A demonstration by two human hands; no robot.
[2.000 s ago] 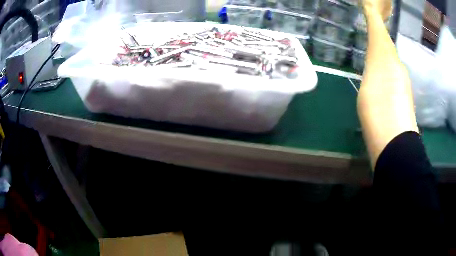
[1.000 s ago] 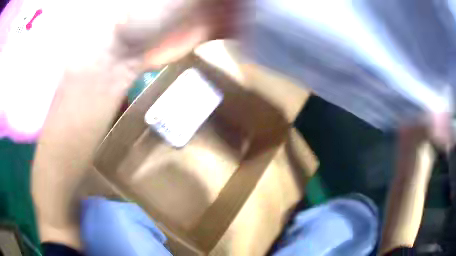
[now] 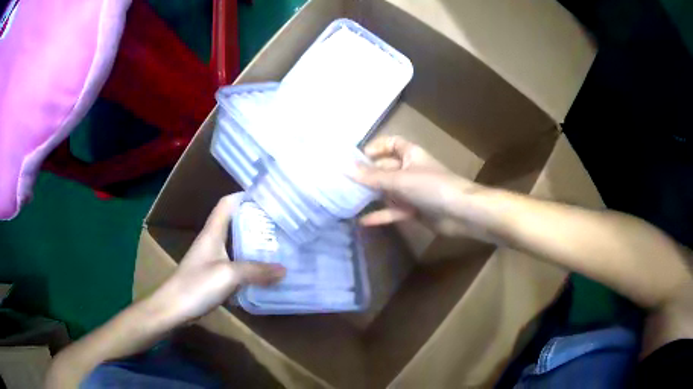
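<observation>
An open brown carton (image 3: 532,140) stands in front of me. My left hand (image 3: 209,277) holds a clear lidded plastic box (image 3: 319,277) at its left side, thumb on top, inside the carton's opening. My right hand (image 3: 418,186) grips the right end of a second clear box (image 3: 266,163), tilted and partly over the first. A further clear box (image 3: 346,76) with a bright white top lies at the carton's back. Glare and blur hide the overlap and the contents.
A red stool (image 3: 156,91) stands at upper left, with a pink cushion (image 3: 57,99) before it. Carton flaps spread outward. My knees in blue jeans (image 3: 585,361) are at the near edge. Another piece of cardboard (image 3: 26,365) is at lower left on the green floor (image 3: 83,258).
The view has swung from the bench down to the carton. A second ago my hands were apart above it with a blurred clear thing; now both hold boxes within its opening.
</observation>
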